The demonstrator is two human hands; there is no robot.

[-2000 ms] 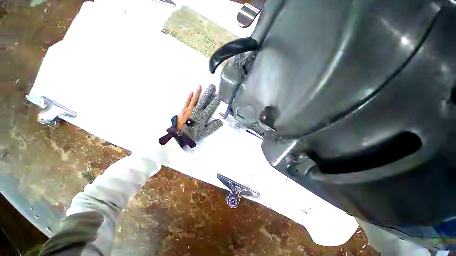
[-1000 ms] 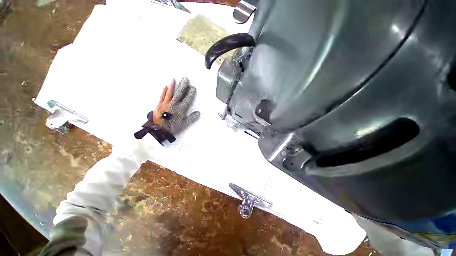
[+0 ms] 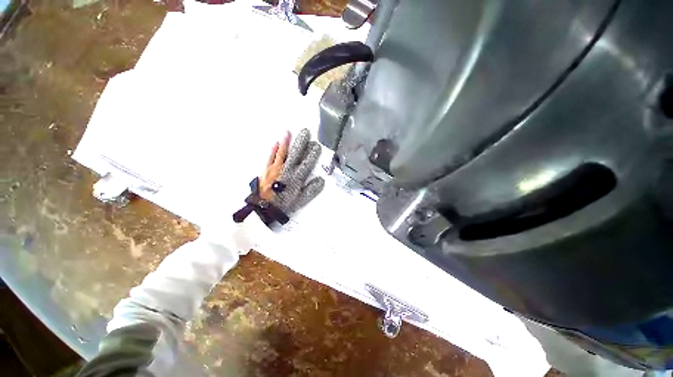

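Observation:
The cloth cutting machine [image 3: 502,147], a large dark grey motor body with a black curved lever, fills the right of the view. The white fabric lay [image 3: 199,103] stretches from upper left to lower right, under and beside it. My left hand [image 3: 291,179], in a grey mesh glove with some fingers bare and a dark strap, lies flat on the lay just left of the machine's front, palm down and holding nothing. My right hand is not visible. The blade is hidden. A grey-beige strip [image 3: 319,59] lies on the lay behind the lever.
A silver clip [image 3: 391,318] grips the lay's lower edge. Another clip [image 3: 112,188] is at the left edge, and a third [image 3: 284,10] at the top. The worn brown table [image 3: 251,324] shows around the lay. A pale sleeve shows at the lower right behind the machine.
The lay and its clips have shifted right and down in view. The machine now covers more of the grey-beige strip. My left hand moved left off the machine's front, then back right beside it.

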